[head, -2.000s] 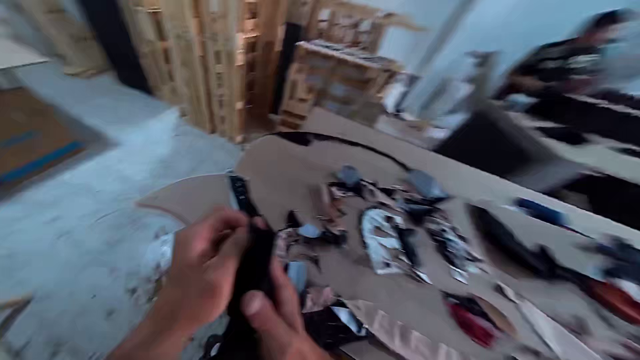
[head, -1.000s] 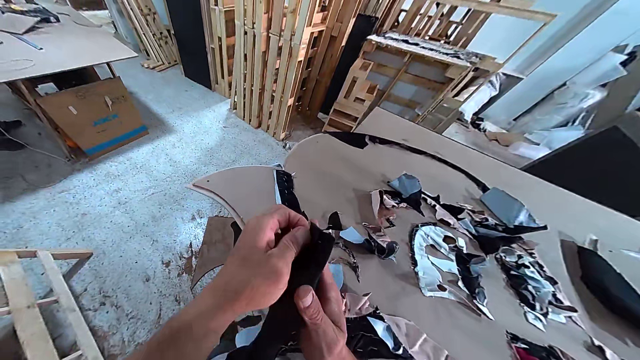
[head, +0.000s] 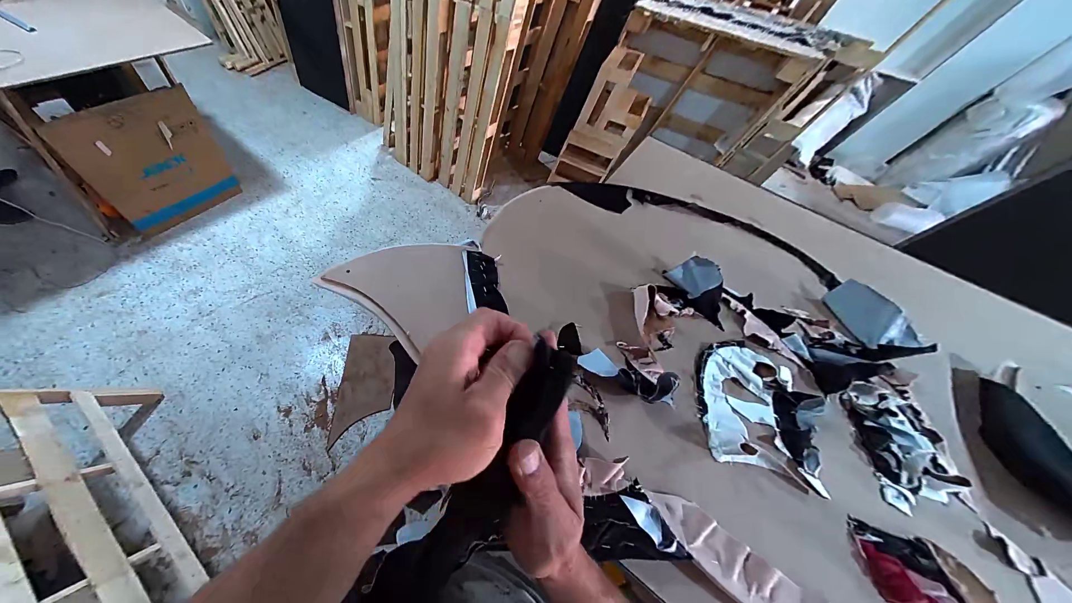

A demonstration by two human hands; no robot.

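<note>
A strip of black fabric [head: 536, 394] is held upright between my hands, low in the centre of the view. The fingertips of my left hand [head: 469, 402] pinch its upper edge. Lower down, my right hand [head: 544, 502] wraps it from the right, thumb on top. More black material hangs below, partly hidden by my hands. Beyond them, a curved board [head: 402, 285] with a black stapled edge strip [head: 484, 280] juts from the table's left side. Fabric scraps lie to the right, among them a white piece with holes [head: 729, 402] and a grey piece [head: 871, 314].
The large board tabletop [head: 586, 260] spreads to the right, with a black curved piece [head: 1022, 435] at its right. Wooden frames [head: 452, 92] stand behind. On the left are a second table [head: 100, 38], a cardboard box [head: 142, 159] and a slatted wooden frame [head: 84, 502] on the speckled floor.
Both hands stay on the black fabric; my left hand's fingers have shifted slightly at its upper edge. The view has swung, and the person seen at the upper right two seconds ago is out of frame.
</note>
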